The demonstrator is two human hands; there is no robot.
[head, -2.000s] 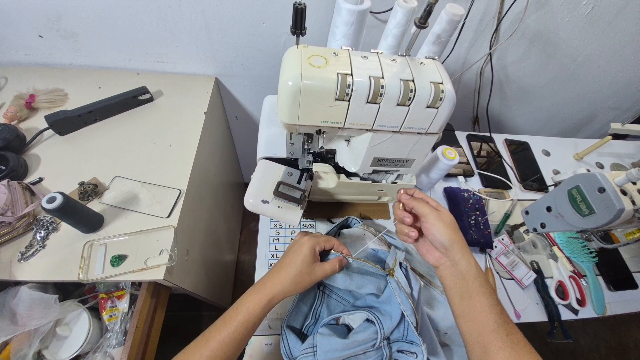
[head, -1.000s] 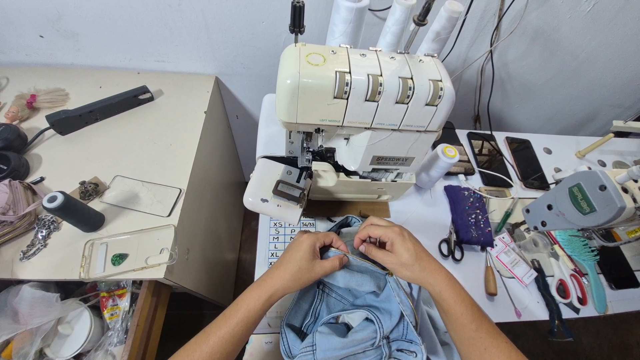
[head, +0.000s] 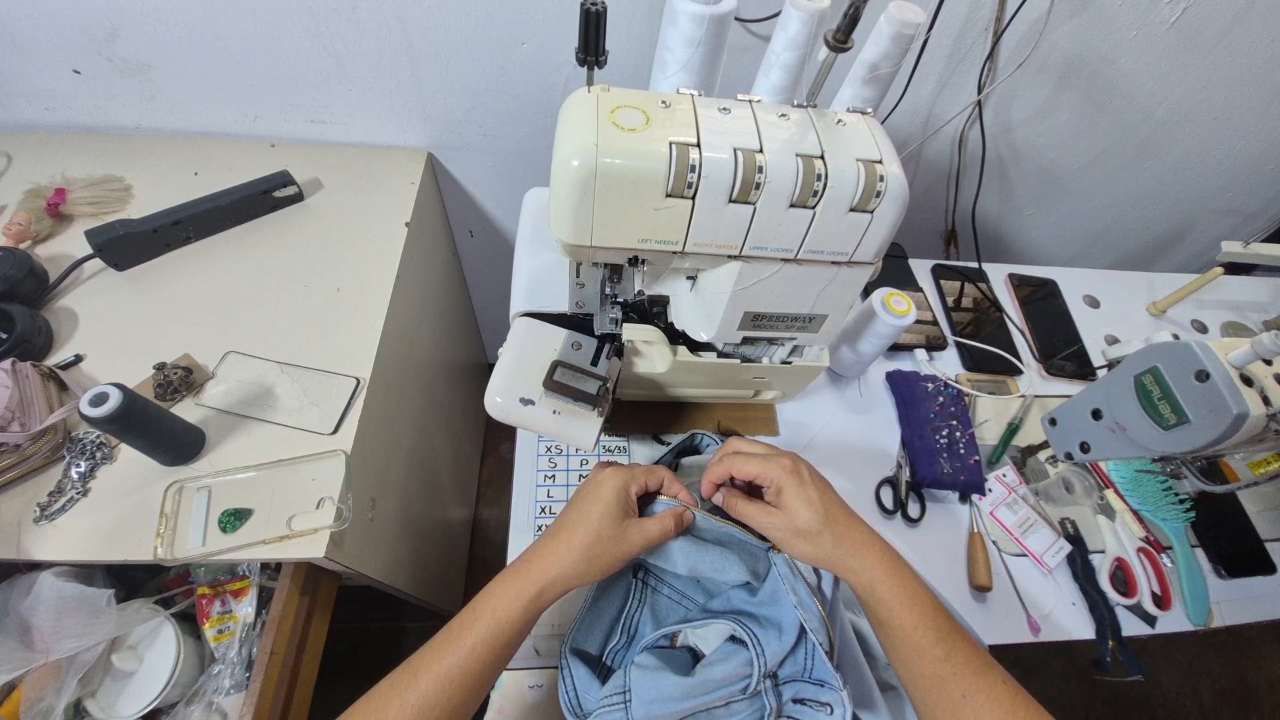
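Note:
A light blue denim garment (head: pixel 690 620) with dark seams and a metal zipper (head: pixel 810 600) lies bunched in front of the overlock sewing machine (head: pixel 730 180). My left hand (head: pixel 630 515) pinches its upper edge beside the zipper teeth, thumb and fingers together. Just to the right, my right hand (head: pixel 775 495) has its fingertips closed at the same edge; whether they hold cloth or a fine thread cannot be told. The machine's white front cover (head: pixel 550 380) stands swung out at the left.
Right of the machine are a thread cone (head: pixel 872 332), a purple pincushion (head: pixel 935 430), small scissors (head: pixel 900 490), a wooden-handled awl (head: pixel 978 555) and a second sewing machine (head: pixel 1160 400). A side table (head: pixel 300 270) at left bears a black thread cone (head: pixel 142 424).
Two seconds ago my right hand was raised up and to the right with a thread; it has come down beside my left hand at the denim edge.

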